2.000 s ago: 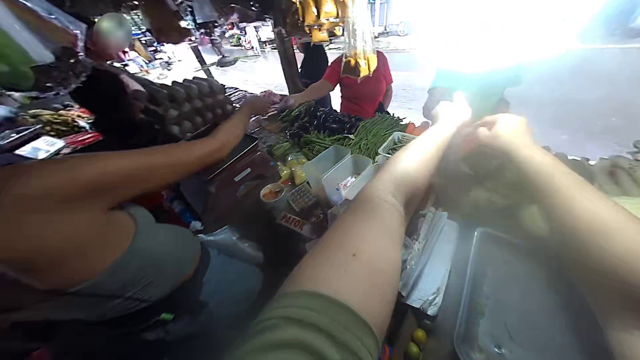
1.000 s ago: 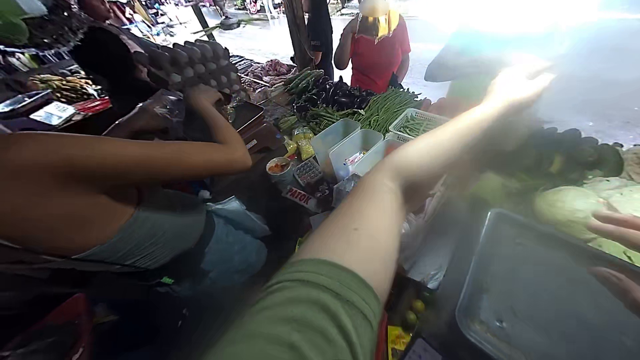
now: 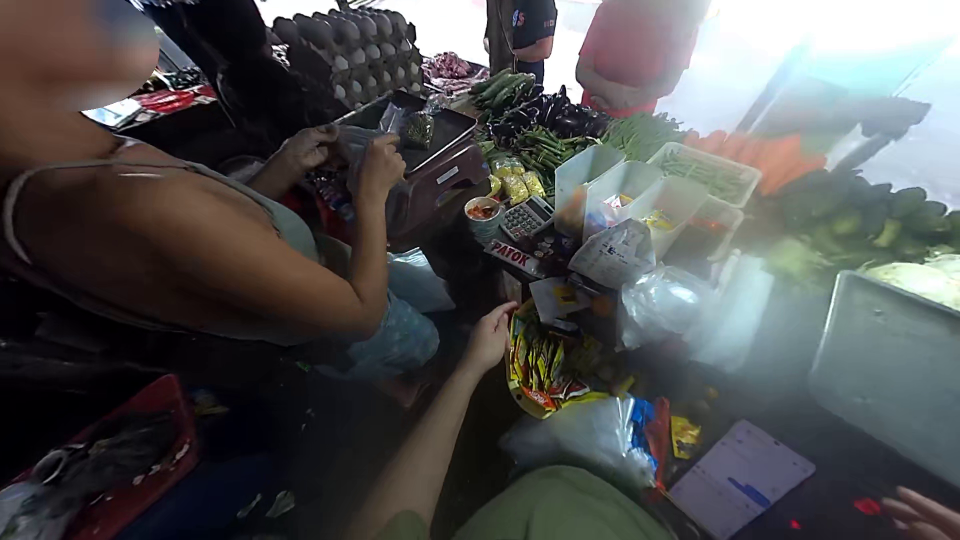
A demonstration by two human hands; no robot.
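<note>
My left hand [image 3: 490, 337] rests at the left rim of a yellow container of seasoning sachets [image 3: 546, 360]; its fingers are partly hidden, so whether it grips the rim is unclear. Only the fingers of my right hand [image 3: 921, 513] show at the lower right edge, spread apart, with nothing visible in them. A notepad with a blue pen [image 3: 748, 491] lies left of them. Clear plastic bags [image 3: 664, 300] lie beyond the sachets. Near these are a calculator [image 3: 527, 218], a cup with red contents [image 3: 482, 210] and a sign bearing writing [image 3: 513, 256].
At left a person [image 3: 225, 247] handles a plastic bag. Egg trays [image 3: 360, 56], eggplants [image 3: 562, 114], green beans [image 3: 701, 169] and carrots [image 3: 757, 154] stand further back. A large plastic tray [image 3: 892, 367] is at right, a red bin [image 3: 142, 465] lower left. Two people stand beyond the stall.
My left arm has come down from its outstretched reach to the sachet container. My right hand is lower at the right edge. The view has turned down and left.
</note>
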